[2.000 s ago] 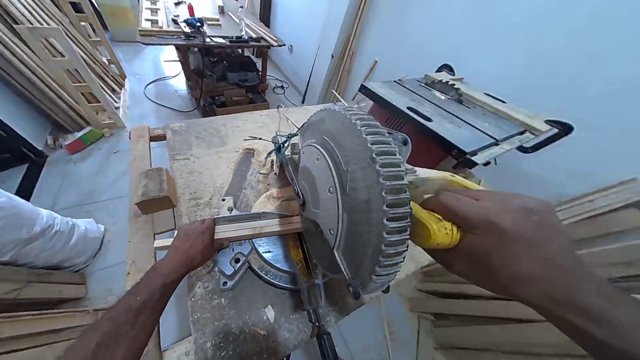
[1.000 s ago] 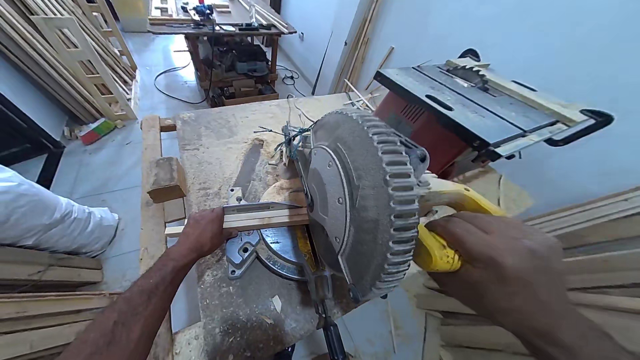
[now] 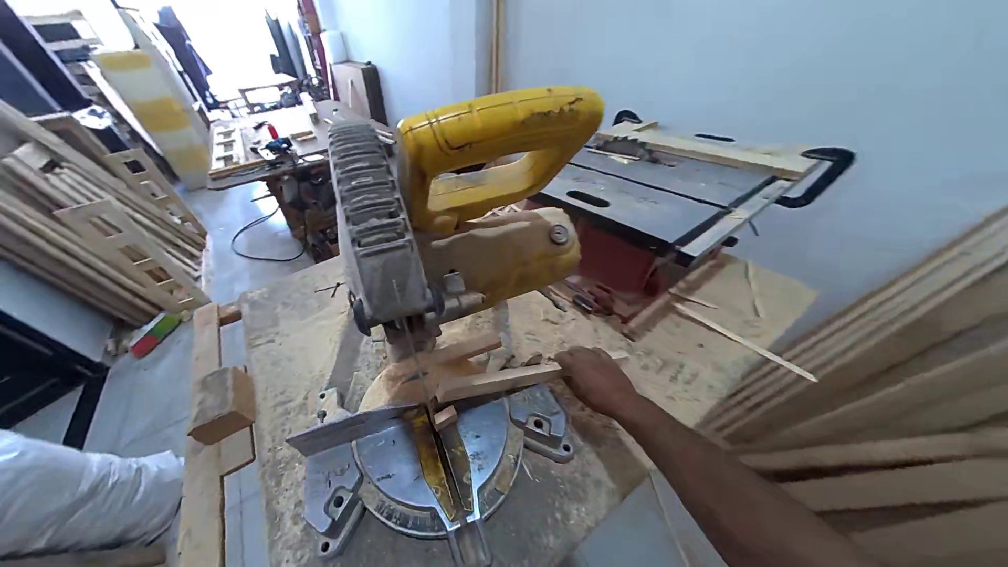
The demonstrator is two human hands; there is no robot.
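The miter saw's yellow handle (image 3: 504, 134) stands raised with no hand on it, its ribbed grey blade guard (image 3: 370, 197) to the left. My right hand (image 3: 596, 379) holds a short wooden strip (image 3: 500, 382) against the fence area, right of the blade slot. A small wood offcut (image 3: 445, 417) lies beside the slot on the round metal saw table (image 3: 394, 465). Another wood piece (image 3: 461, 349) lies behind the strip. My left hand is out of view.
A table saw (image 3: 646, 189) stands behind at the right. Stacked boards (image 3: 882, 394) line the right side, and a wood block (image 3: 223, 402) sits on the bench's left rail. More timber (image 3: 94, 213) leans at the left. A cluttered workbench (image 3: 268, 150) is farther back.
The saw head has risen, and my right hand has let go of its handle and taken hold of a wooden strip. My left hand and the strips it held have left the view.
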